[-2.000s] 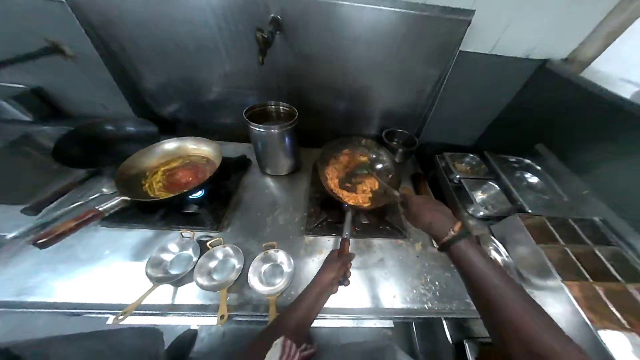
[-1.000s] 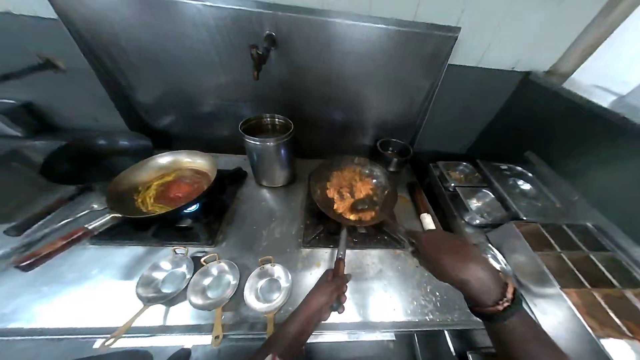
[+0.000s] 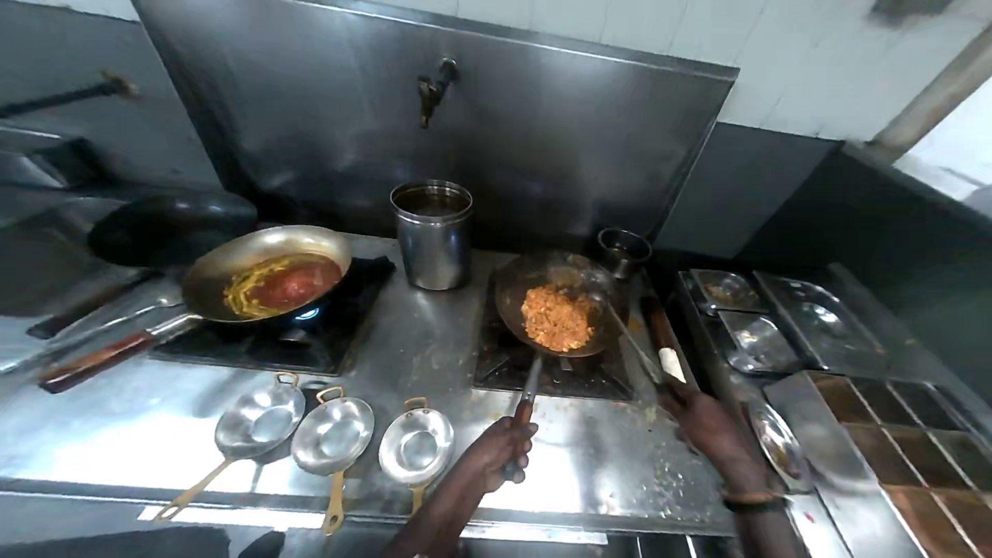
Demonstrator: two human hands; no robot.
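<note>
My left hand (image 3: 502, 453) grips the wooden handle of a dark wok (image 3: 515, 283) over the right burner. Orange-red minced or crumbled food (image 3: 559, 319) lies in the wok's bowl. In my right hand (image 3: 701, 422) is the handle of a long metal ladle or spatula (image 3: 639, 349), whose far end reaches into the wok at its right side; its head is hard to make out. On the lit left burner, a wide metal pan (image 3: 225, 271) holds red sauce (image 3: 294, 287) and yellow-green strips (image 3: 246, 294).
Three small metal pans (image 3: 260, 422) with brass handles line the counter's front. A steel canister (image 3: 434, 248) stands between the burners, under a wall tap (image 3: 434, 91). A small steel pot (image 3: 624, 248) sits behind the wok. Steel trays (image 3: 756, 341) and a compartment box (image 3: 876, 418) are at right.
The food now lies gathered in the wok, where two seconds ago it was spread out. My right hand has moved down from near the wok's rim, then back slightly toward it.
</note>
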